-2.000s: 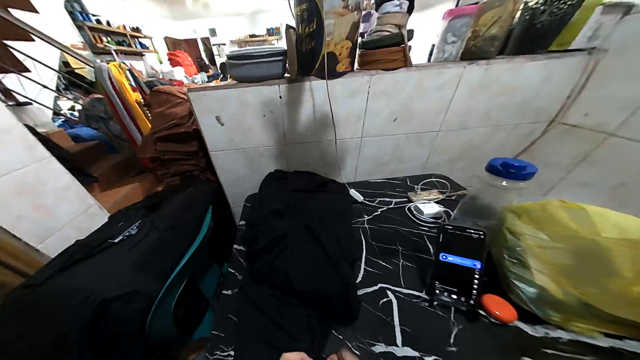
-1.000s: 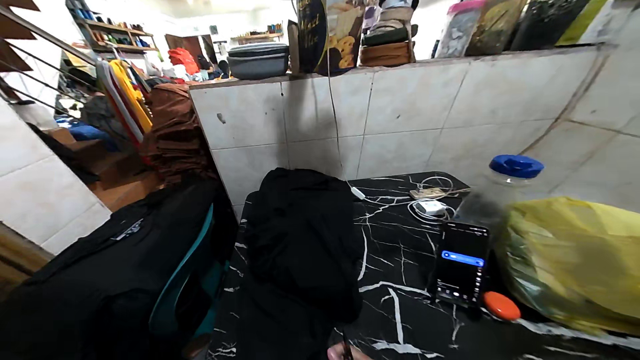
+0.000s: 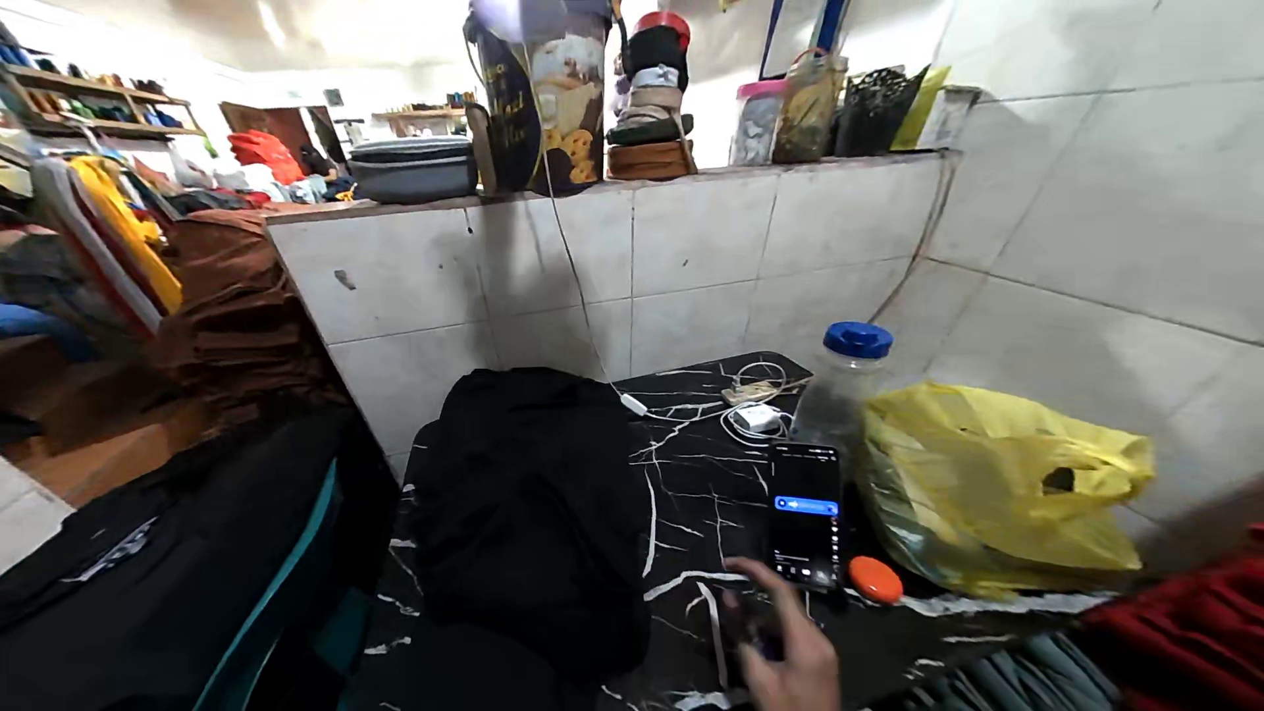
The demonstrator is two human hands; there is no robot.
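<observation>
Black folded cloth (image 3: 533,523) lies on a black marble-patterned table (image 3: 681,533). To its right, at the lower edge of the view, is my right hand (image 3: 790,642), index finger stretched towards the phone's lower left corner; contact is not plain. A dark, blurred object (image 3: 760,632) shows by its curled fingers; whether they grip it, I cannot tell. A smartphone (image 3: 805,518) with a lit screen leans near a clear plastic jar (image 3: 834,400) with a blue lid. Beside the phone is an orange round object (image 3: 875,580). My left hand is out of view.
A yellow plastic bag (image 3: 997,484) stands on the right, with red fabric (image 3: 1185,632) and grey-green fabric (image 3: 1027,681) below it. A white charger (image 3: 756,419) and cables lie behind the phone. A black bag (image 3: 168,553) with teal edging is at left. Containers line the tiled ledge (image 3: 711,183).
My right hand has moved right from beside the black cloth's lower edge towards the phone, and more of it shows. Red and grey-green fabric has come into view at lower right.
</observation>
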